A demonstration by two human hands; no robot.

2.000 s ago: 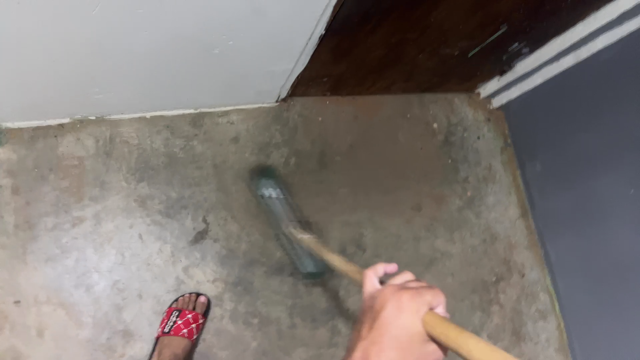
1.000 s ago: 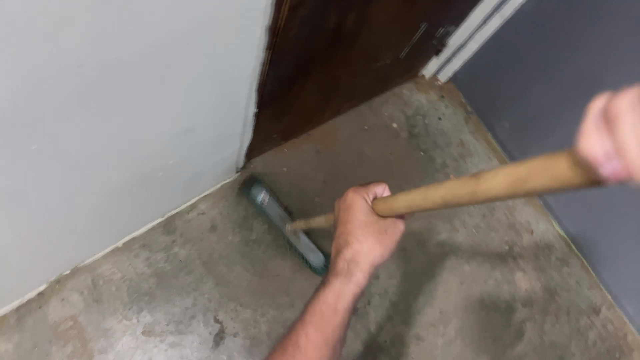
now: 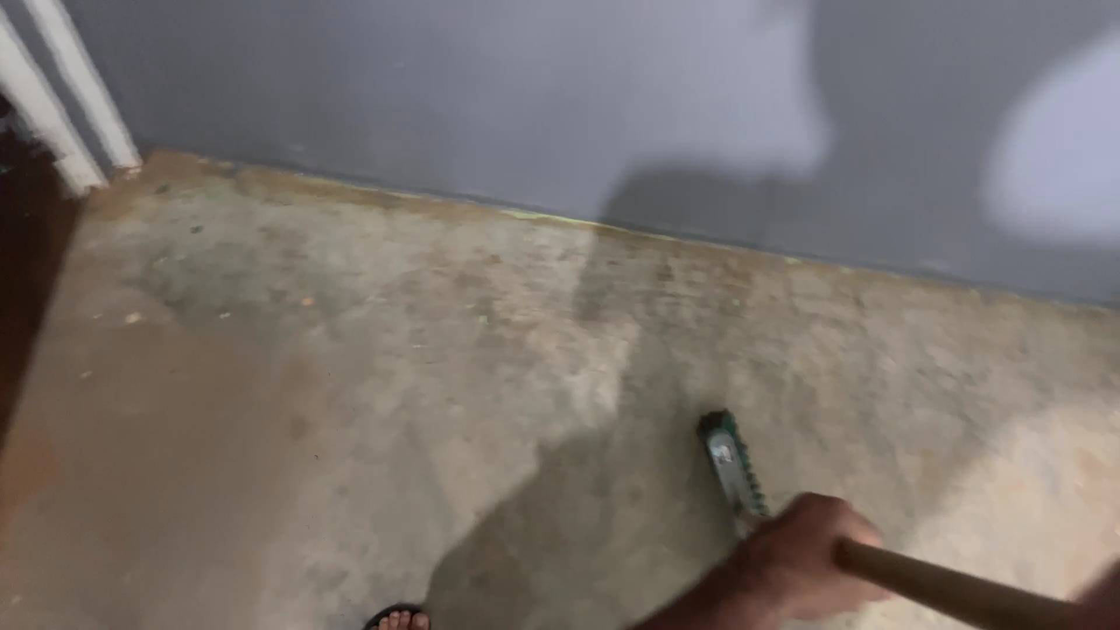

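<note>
My left hand [image 3: 814, 556] is closed around the wooden handle [image 3: 954, 586] of a broom, its forearm rising from the bottom edge. Just beyond the hand, the broom's green and grey head [image 3: 731, 464] rests at floor level; its lower end is hidden behind my hand and wrist. At the lower right edge, my right hand [image 3: 1104, 599] is blurred and partly cut off, wrapped around the upper part of the same handle.
A grey wall [image 3: 437, 96] runs along the far side of the stained concrete floor [image 3: 367, 394]. White door trim [image 3: 79, 96] and a dark brown door [image 3: 26, 245] stand at left. Toes in a sandal [image 3: 402, 619] show at the bottom. Small specks dot the floor.
The view has swung right, from the doorway corner to the grey wall. The broom head has left the spot near the pale wall's corner and is now on the floor before the grey wall.
</note>
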